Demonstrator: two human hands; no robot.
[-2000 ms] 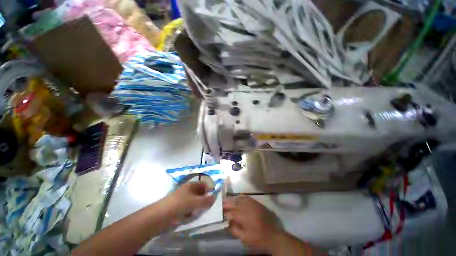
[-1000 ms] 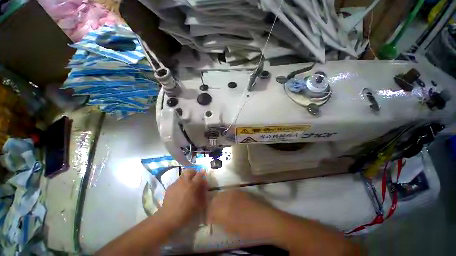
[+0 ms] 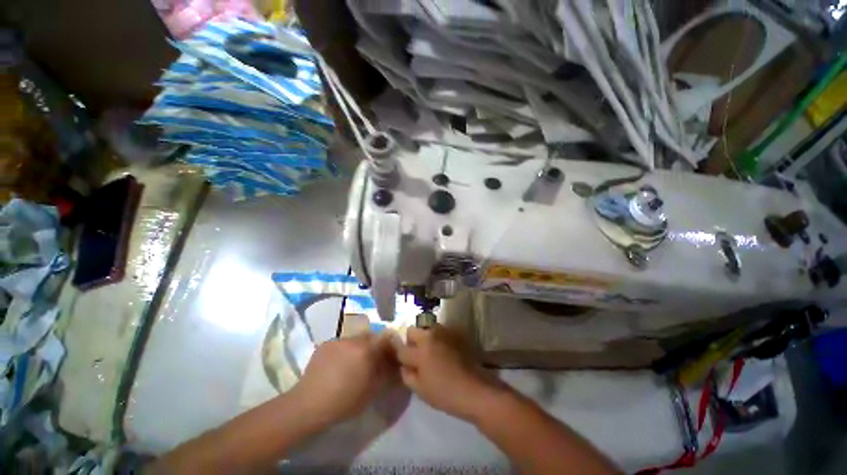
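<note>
A blue-and-white striped panel with a round opening lies at the left of the needle area, its right edge by the presser foot of the sewing machine. A white panel with a round cutout lies with it, partly hidden by my left hand. My left hand has its fingertips pinched on the cloth just in front of the foot. My right hand is beside it, fingertips curled together at the cloth edge, touching or nearly touching my left fingers. What my right fingertips hold is hidden.
A striped panel stack stands behind left of the machine, with a heap of white cut pieces behind. A dark phone lies on the left ledge beside loose pale-blue scraps. A red cord hangs at right.
Since a second ago my right hand has moved up to the needle area beside my left. The view has shifted, so the machine sits further right. The striped panel stays by the foot.
</note>
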